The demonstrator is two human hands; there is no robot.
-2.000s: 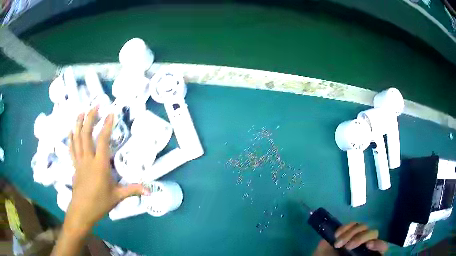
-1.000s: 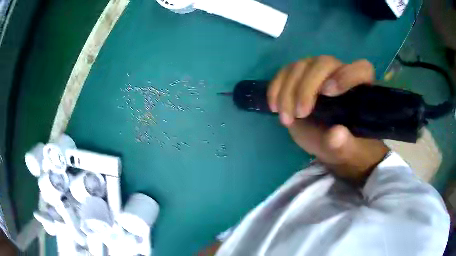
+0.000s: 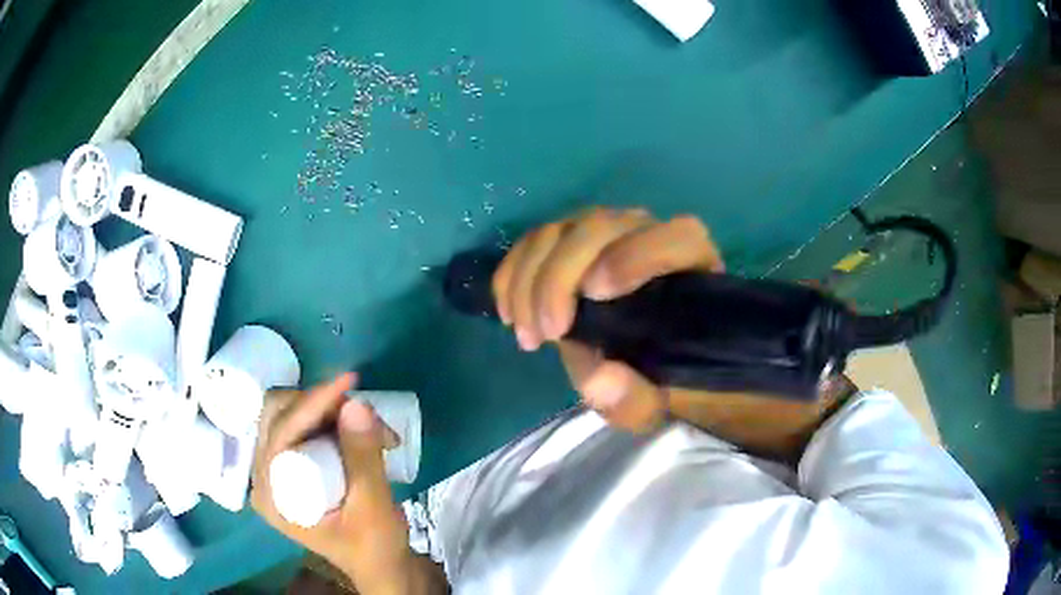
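My right hand (image 3: 611,302) is closed around the black electric screwdriver (image 3: 721,331), its front end pointing left over the bench; the bit is dark and blurred. My left hand (image 3: 337,494) is at the lower left, gripping a white fan (image 3: 401,432). The rounded end of its handle (image 3: 307,482) faces up beside my thumb, and its wider head shows to the right of my fingers. The screwdriver is up and right of this fan, not touching it. Small screws (image 3: 349,116) lie scattered on the green bench at upper left.
A pile of white fans (image 3: 128,360) lies at the left, close to my left hand. A fan handle (image 3: 678,14) shows at the top edge. A black box (image 3: 919,35) stands at upper right. The black cord (image 3: 937,279) curves off the screwdriver's rear. Cardboard (image 3: 1033,360) is at the right.
My left hand has come into view with a fan in it. My right hand and the screwdriver have moved left and down in the picture. The view has shifted, so the screws appear higher.
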